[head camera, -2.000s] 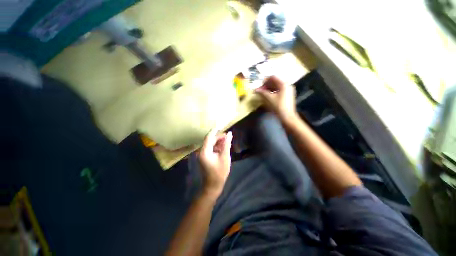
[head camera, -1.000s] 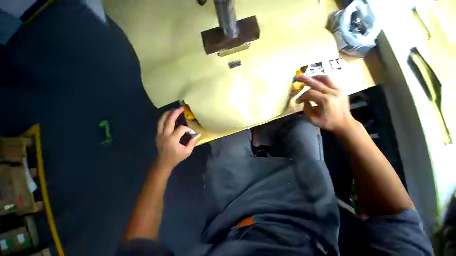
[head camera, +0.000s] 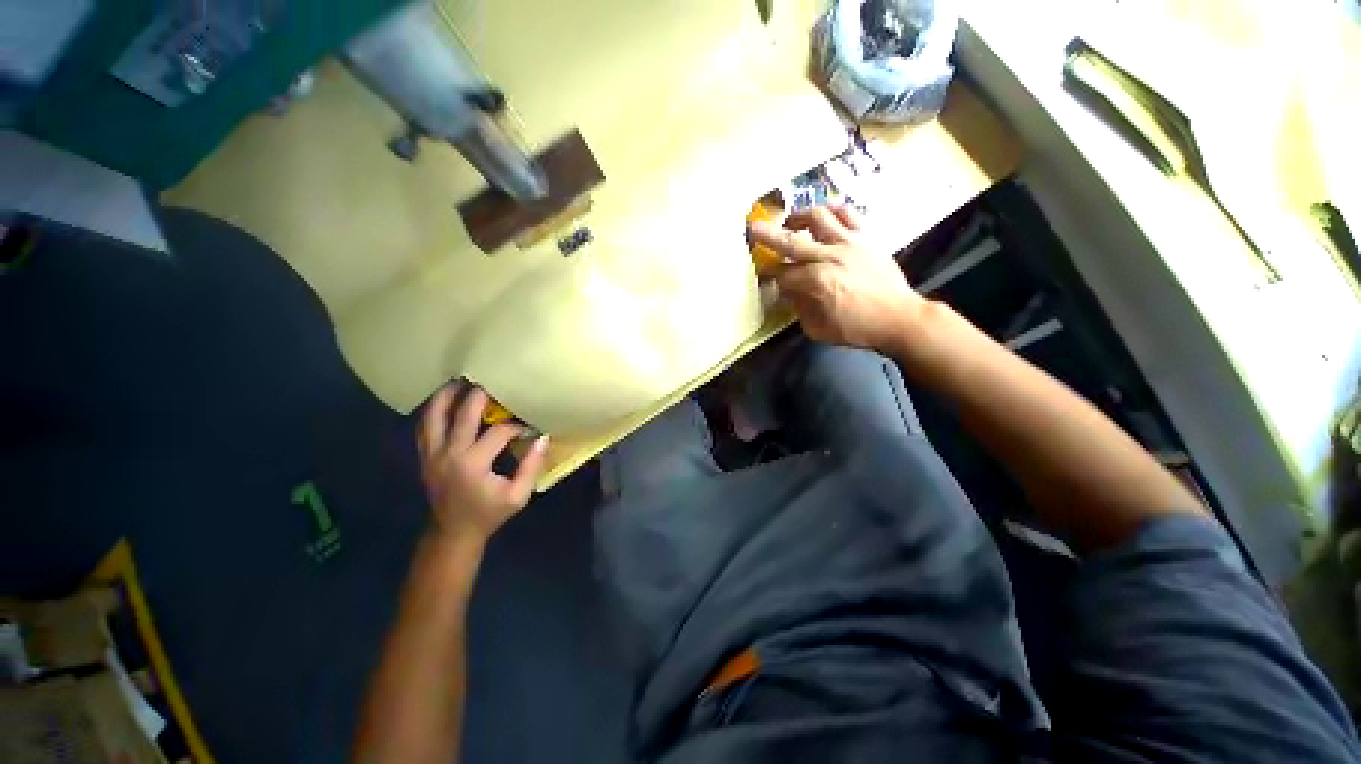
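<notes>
A large khaki-yellow panel is spread over the press table. The brown press head block is above it on a metal shaft; I cannot tell if it touches. A small dark label lies on the panel at the block's near edge. My left hand is at the table's left front corner, fingers apart over a yellow button housing, thumb at the edge. My right hand rests with bent, parted fingers on the right yellow button housing. Both buttons are mostly hidden; nothing held shows.
Loose small dark pieces lie beyond my right hand. A round, clear-wrapped container stands at the far right table corner. A long white table with slim olive strips runs along the right. Cardboard boxes show at lower left.
The view has swung, shifting the table left and tilting it. The label appears closer to the press block's near edge than before. Both hands remain at the button housings, the right fingers now lower over theirs.
</notes>
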